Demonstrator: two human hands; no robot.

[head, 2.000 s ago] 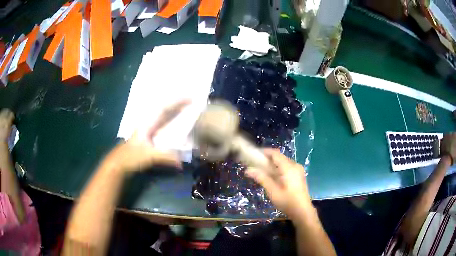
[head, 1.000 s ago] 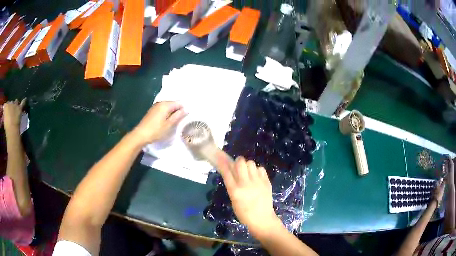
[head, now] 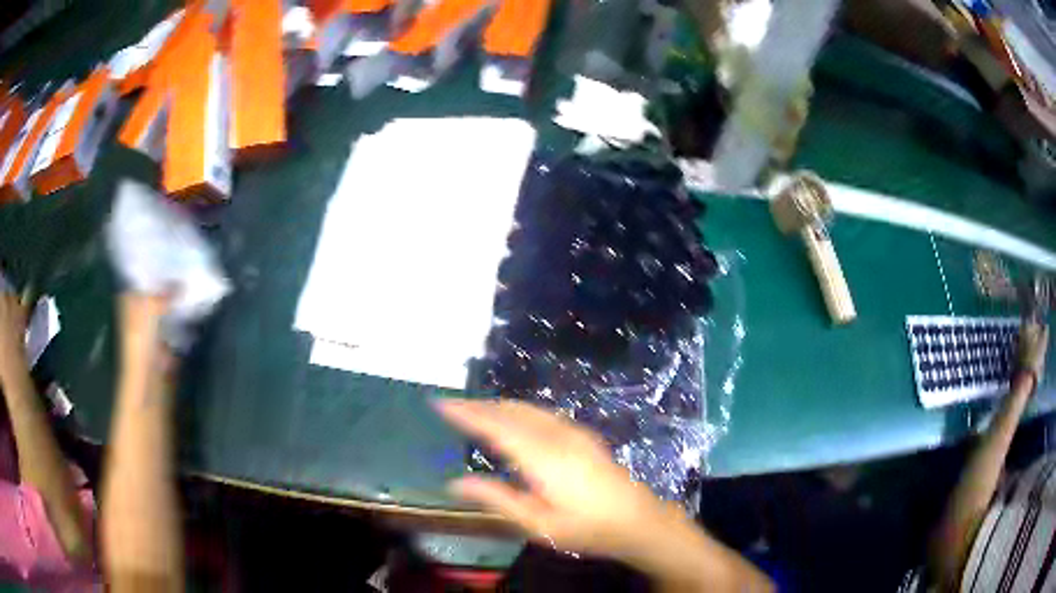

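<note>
My left hand [head: 151, 315] is blurred at the left, with a blurred white-grey thing [head: 160, 246], maybe a sheet or bag, at its fingers. Whether anything is inside the white thing cannot be told. My right hand [head: 539, 463] is open and empty over the lower left part of the black round parts. The stack of white sheets [head: 417, 243] lies flat in front of me. The glossy sheet of black round parts [head: 602, 266] lies against its right side, with shiny clear film at its lower right.
Orange and white boxes [head: 257, 75] stand at the back left. Crumpled white tissue [head: 606, 112] lies behind the black parts. A beige handheld fan [head: 820, 246] and a dotted white sheet [head: 970, 357] lie at the right. Other people's arms show at both sides.
The beige fan is no longer seen in my right hand, which has opened and moved down. My left hand has moved left, away from the white stack, with the white thing.
</note>
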